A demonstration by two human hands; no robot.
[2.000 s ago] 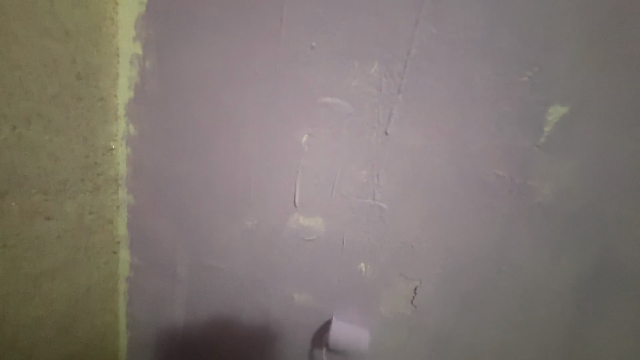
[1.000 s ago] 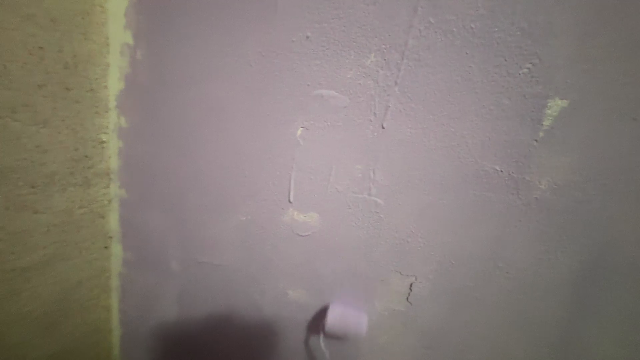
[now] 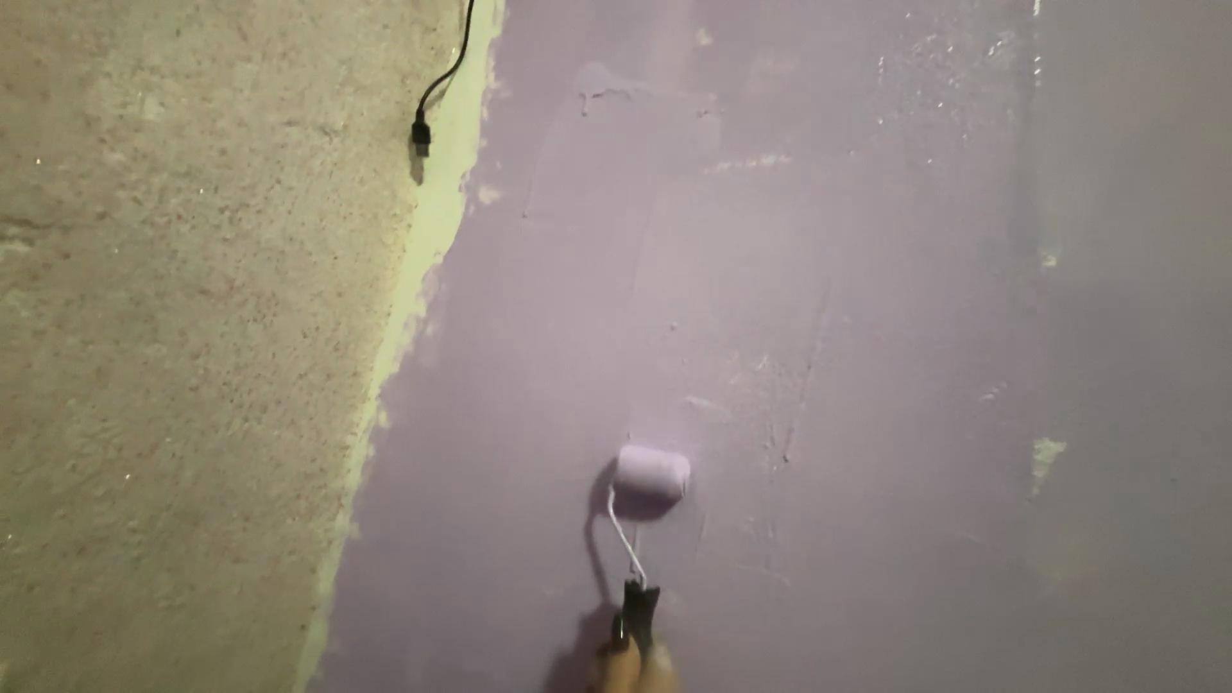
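At the bottom centre my right hand grips the black handle of a mini paint roller. The thin wire frame bends up from the handle to the left end of the roller sleeve. That sleeve is coated in light purple paint and lies against the purple-painted wall, its shadow falling below and to the left. Only some fingers of the hand show at the lower edge. My left hand is out of view.
An unpainted, speckled rough wall surface lies on the left, with a pale yellowish strip along the purple edge. A black cable with a metal-tipped plug hangs at the upper left. Pale bare patches mark the wall on the right.
The roller has moved up the wall, from below the crescent-shaped mark to beside it. The handle and my fingers have come into view. The view has shifted upward, showing the cable.
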